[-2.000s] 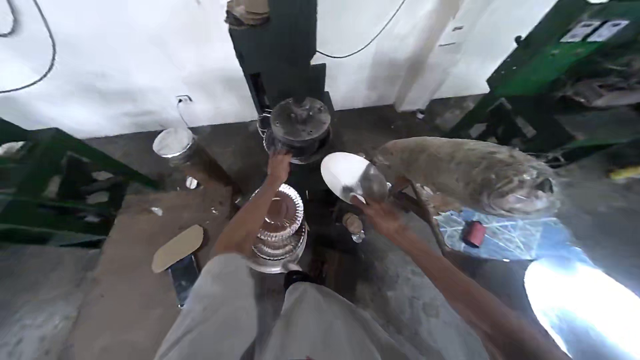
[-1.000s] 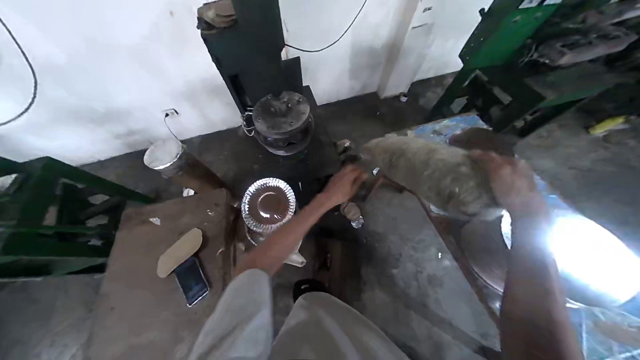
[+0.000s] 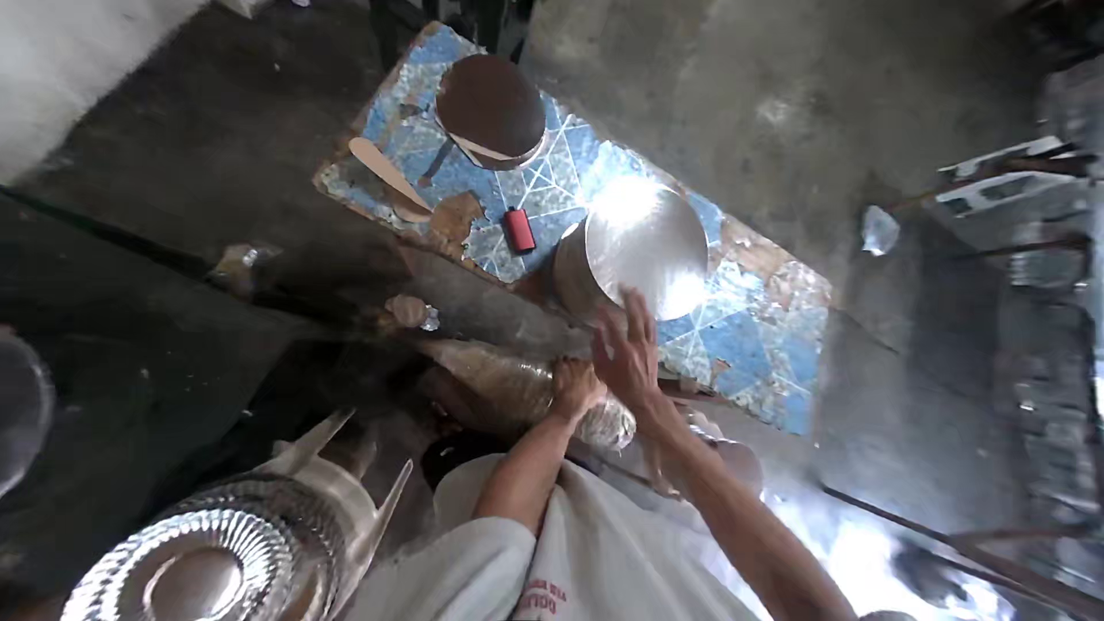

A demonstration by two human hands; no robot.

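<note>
My left hand (image 3: 576,385) grips a long bundle wrapped in clear plastic (image 3: 509,379), which lies across in front of my body. My right hand (image 3: 628,349), fingers spread, is just past the bundle's end, at the near edge of a stack of round metal discs (image 3: 647,250); whether it touches them I cannot tell. The stack sits on a low table with a worn blue patterned top (image 3: 776,354). A red object (image 3: 520,230) lies left of the stack. Farther back are a round brown piece (image 3: 490,108) and a flat tan strip (image 3: 390,174).
Fluted shiny metal pans (image 3: 194,573) are stacked at the lower left, beside pale pointed pieces (image 3: 379,535). A small crumpled item (image 3: 410,312) lies left of the bundle. Dark metal rods (image 3: 940,539) stretch across the lower right. A scrap of clear plastic (image 3: 880,230) is on the concrete floor.
The view has swung right, towards the patterned table. My right hand, on the bundle one second ago, is now off it and by the metal discs. The white oval disc held two seconds ago is out of my hands.
</note>
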